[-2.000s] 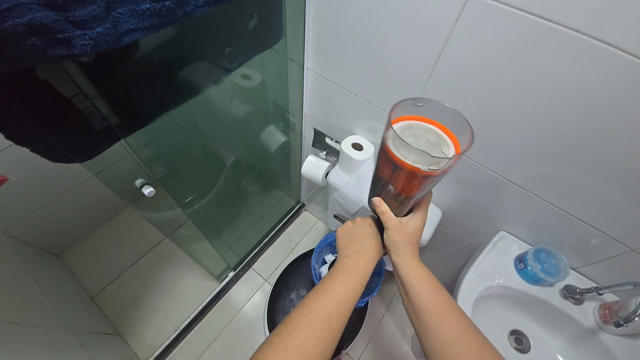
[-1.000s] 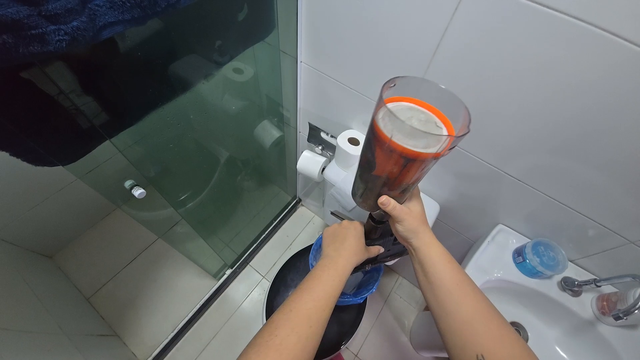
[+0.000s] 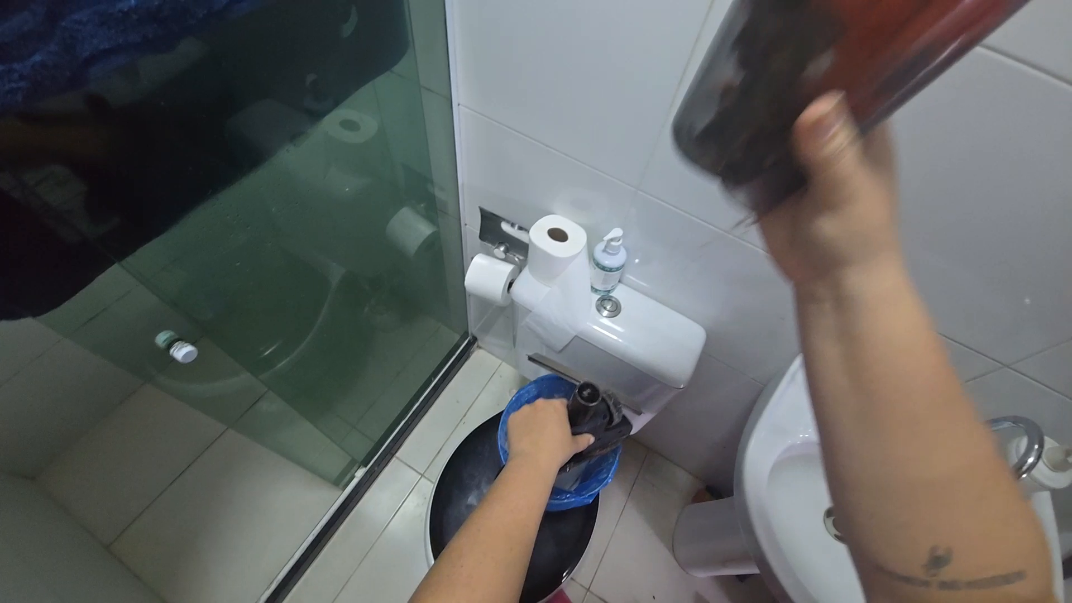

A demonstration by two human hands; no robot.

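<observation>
My right hand (image 3: pixel 837 193), raised at the upper right, grips the narrow end of a clear vacuum dust canister (image 3: pixel 821 75). Dark debris shows inside near that end, and the rest looks red; its far end is cut off by the view's edge. Lower down, my left hand (image 3: pixel 543 431) holds a black vacuum part with a round tube end (image 3: pixel 588 394). That part is over a small bin lined with a blue plastic bag (image 3: pixel 578 501). The two vacuum parts are apart.
Behind the bin stands a toilet cistern (image 3: pixel 662 327) bearing a paper roll (image 3: pixel 557 243) and a pump bottle (image 3: pixel 610 260). Another roll (image 3: pixel 490 279) hangs beside it. A black round lid or seat (image 3: pixel 477 477) lies below. Glass shower door (image 3: pixel 251 251) left, washbasin (image 3: pixel 796 502) right.
The canister has come away from the black part and moved up and right with my right hand, tilting over. My left hand has stayed low by the bin with the black part.
</observation>
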